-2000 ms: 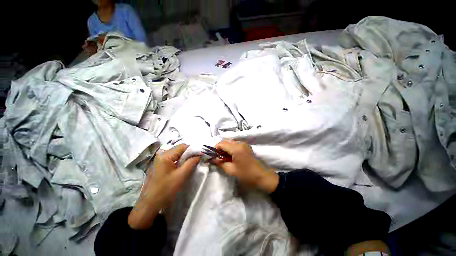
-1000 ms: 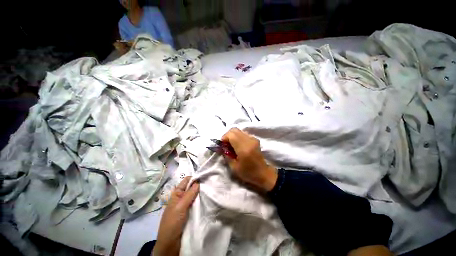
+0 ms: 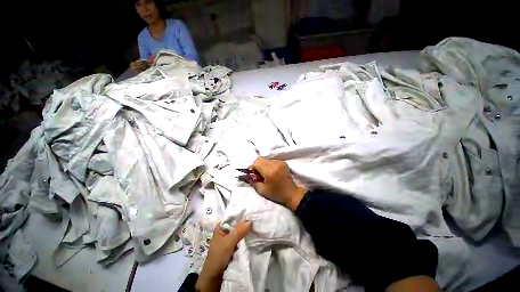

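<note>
A whitish denim jacket (image 3: 273, 219) lies nearest the body, running from the lap up over the table edge. My left hand (image 3: 223, 251) grips a fold of it at the lower middle, thumb on top. My right hand (image 3: 275, 181) is up and right of the left and holds small thread snips (image 3: 251, 175). The dark blades point left over the cloth and look parted; the red handle is mostly hidden in the fist. Thread ends are too fine to see.
Heaped pale jackets lie left (image 3: 137, 137) and right (image 3: 479, 114) on a white table (image 3: 256, 81). Small dark red items (image 3: 277, 86) lie at the back. A person in a blue top (image 3: 165, 41) is at the far left. A red bin (image 3: 322, 54) stands behind.
The snips have moved from beside my left hand to farther up the cloth. My left hand has moved down, then slightly right, and more of the jacket shows below. The view has shifted.
</note>
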